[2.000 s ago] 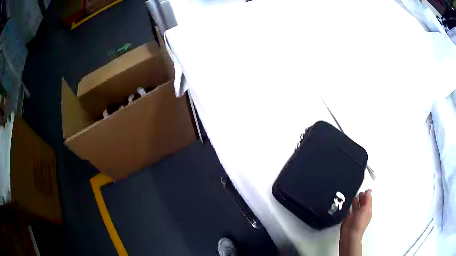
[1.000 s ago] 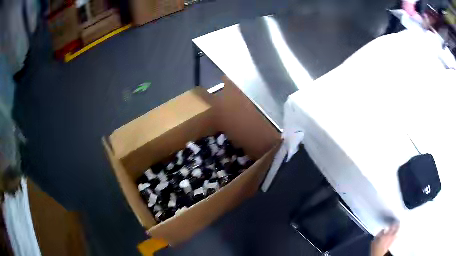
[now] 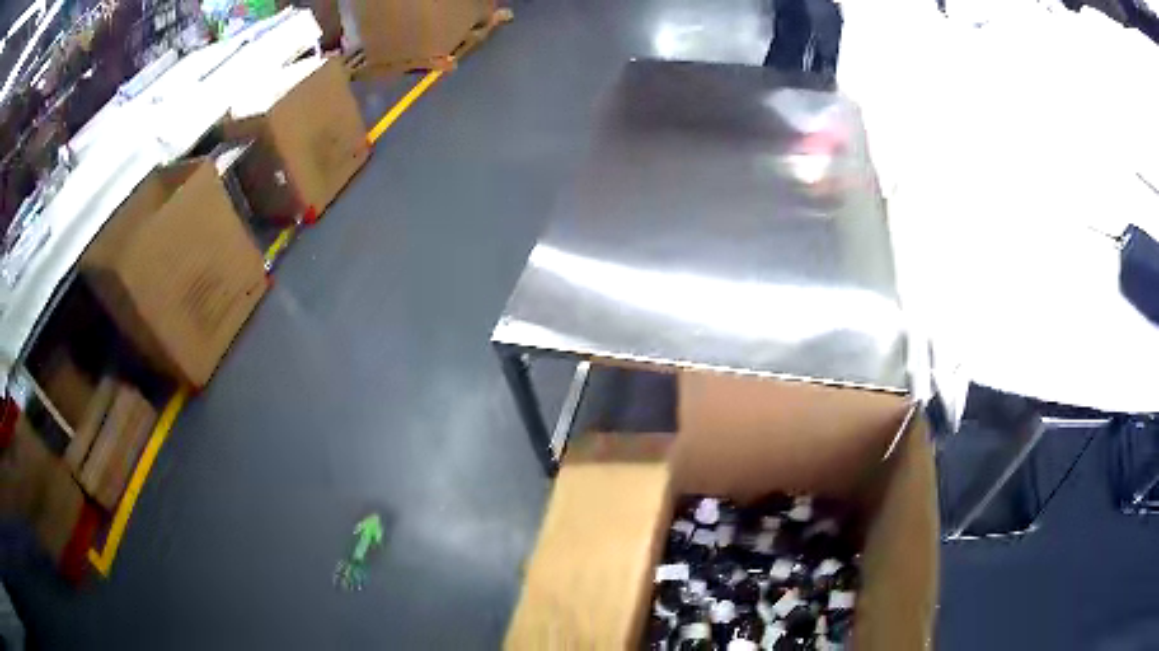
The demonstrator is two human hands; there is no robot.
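Note:
No hand is in view. Nearest in front of me is an open brown carton [image 3: 896, 547] on the floor at the bottom, holding a heap of small black-and-white items [image 3: 750, 579]. A black bag [image 3: 1140, 274] lies on the white-topped table [image 3: 1004, 229] at the right, cut off by the picture's edge. A thin dark line runs on the table near it.
A bare metal table [image 3: 725, 216] stands behind the carton. Grey floor [image 3: 381, 305] with a green arrow [image 3: 365, 544] lies to the left. Large cartons [image 3: 184, 274] line a yellow lane line [image 3: 140, 490]. Dark legs of a person [image 3: 805, 36] show at the top.
My view has swung left and up. The bag has shifted to the right edge, and the hand seen beside it earlier is out of the picture. More of the metal table now shows.

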